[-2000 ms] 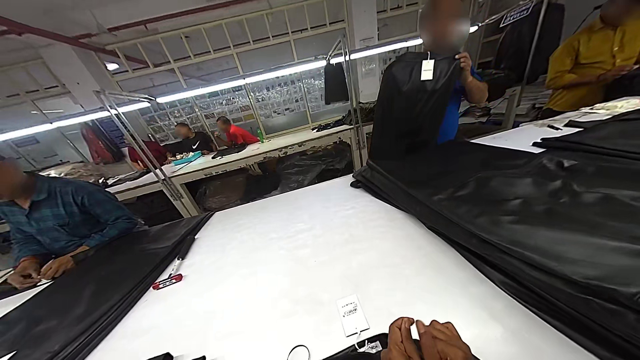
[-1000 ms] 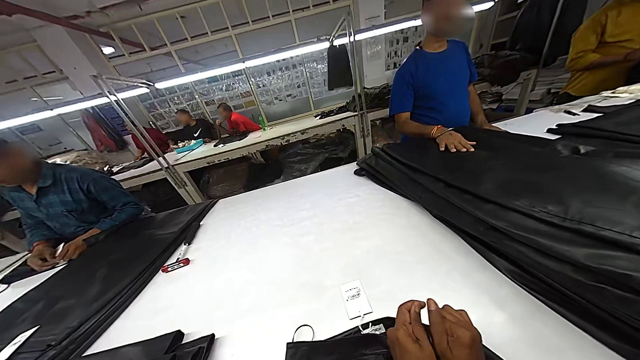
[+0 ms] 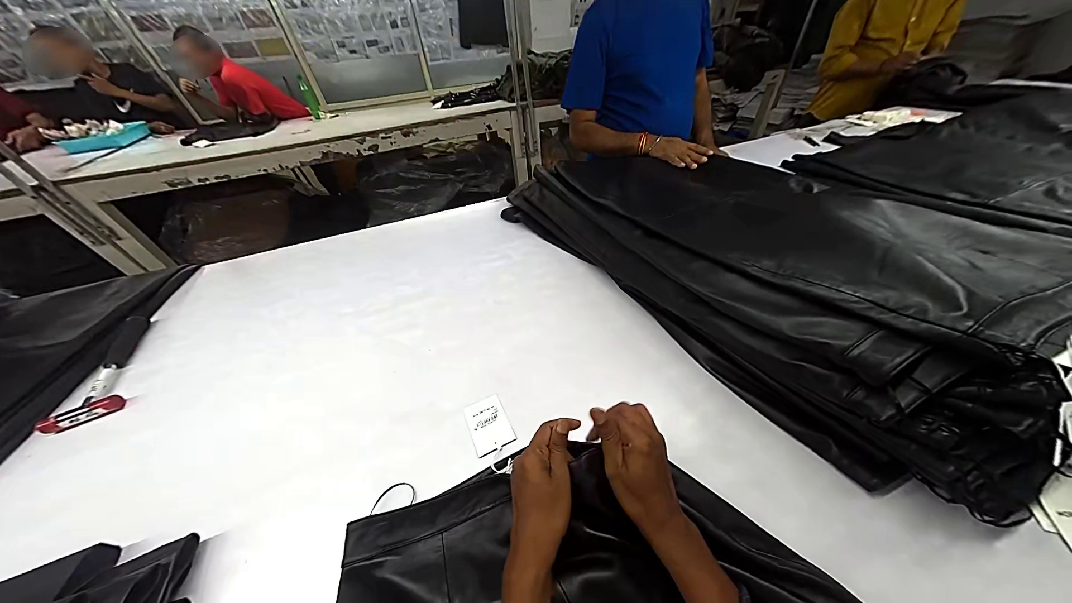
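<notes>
A black leather-like garment (image 3: 469,544) with a seamed waistband lies at the table's near edge. Over its top edge, my left hand (image 3: 544,477) and my right hand (image 3: 628,452) are close together, thumbs and fingertips pinched. Whatever is between the fingertips is too small to make out; the garment's edge rises just below them. A white hang tag (image 3: 490,425) with print lies left of my left hand, joined by a string to the waistband. A thin black loop (image 3: 394,496) stands up from the waistband further left.
A tall stack of black garments (image 3: 796,276) covers the right side of the white table (image 3: 377,335). Black garments (image 3: 67,335) lie at the left, beside a red-and-white tool (image 3: 81,414). More black material (image 3: 109,569) is at lower left. A person in blue (image 3: 641,75) stands beyond the stack.
The person in blue has lowered a tagged black garment, held up two seconds ago, and now rests a hand on the stack. My hands stay close together at the garment's edge. The view has tilted downward.
</notes>
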